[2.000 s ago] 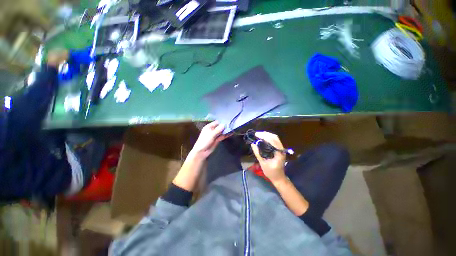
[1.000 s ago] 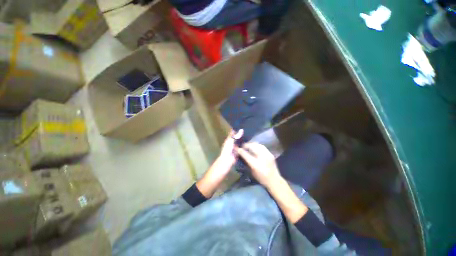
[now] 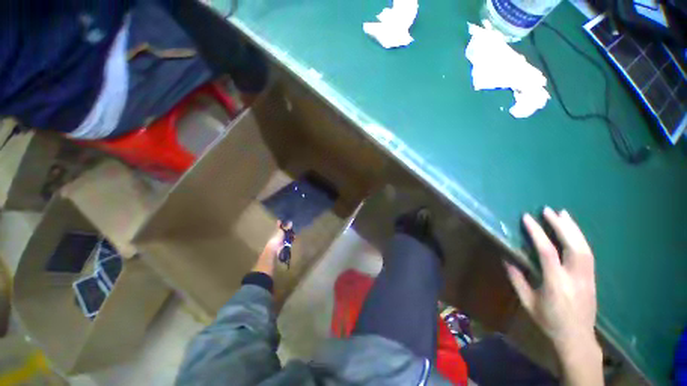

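Observation:
My left hand [image 3: 276,240] is down inside an open brown carton [image 3: 197,243] below the bench. It holds the small solar panel [image 3: 301,200], dark back up, by its near edge. The bundled black cable [image 3: 285,249] hangs at my fingers. My right hand [image 3: 557,283] holds nothing; its fingers are spread over the edge of the green bench [image 3: 452,143].
Another carton [image 3: 45,301] at the left holds several panels. A seated person [image 3: 113,68] in dark clothes is at upper left on a red stool [image 3: 154,147]. White crumpled tissues [image 3: 503,71], a bottle [image 3: 520,15] and a framed panel [image 3: 640,71] lie on the bench.
The panel has gone from in front of my lap down into the carton in my left hand. My right hand has let go and moved right to the bench edge. The view has shifted.

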